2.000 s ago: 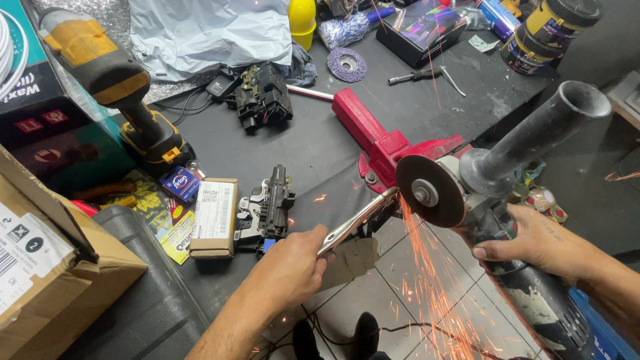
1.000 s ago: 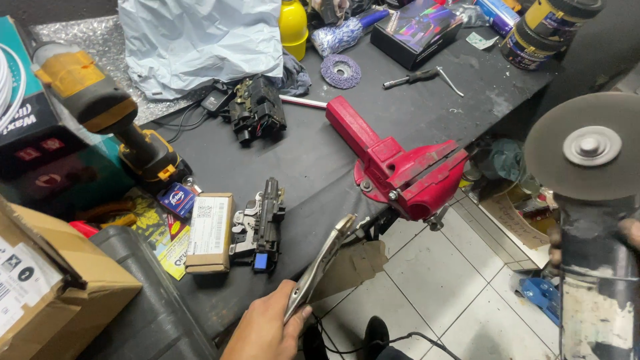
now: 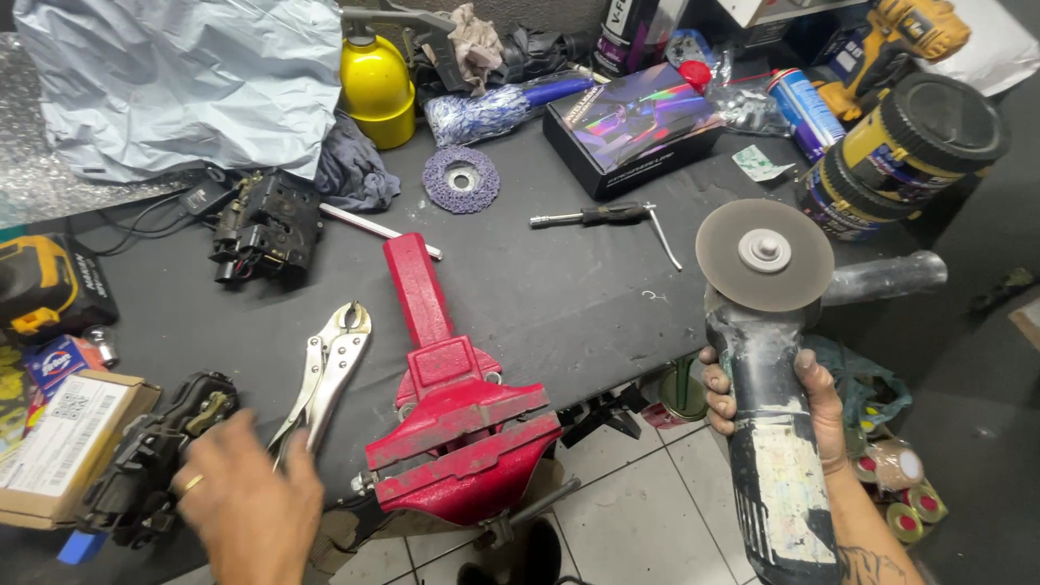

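My right hand [image 3: 812,398] grips the body of an angle grinder [image 3: 772,455], held upright with its cutting disc [image 3: 727,260] toward the top and its side handle pointing right. Blurred, my left hand [image 3: 244,504] is by the handles of locking pliers [image 3: 329,366] that lie on the bench; its fingers are apart, and whether they touch the handles I cannot tell. Left of that hand lies a black latch mechanism [image 3: 154,463] with a blue part. A red bench vise [image 3: 467,439] stands right of the pliers, its jaws slightly apart with nothing seen between them.
Behind the vise lie a purple abrasive disc [image 3: 439,179], a screwdriver [image 3: 605,215], a second black mechanism [image 3: 280,231] and a glossy box [image 3: 642,162]. Stacked tubs [image 3: 934,138] stand at the back right. A cardboard box [image 3: 122,406] and a yellow-black battery tool [image 3: 49,284] are on the left.
The locking pliers, held in my left hand before, now lie on the bench. Sparks flew from the disc two seconds ago; none show now. The view has shifted noticeably.
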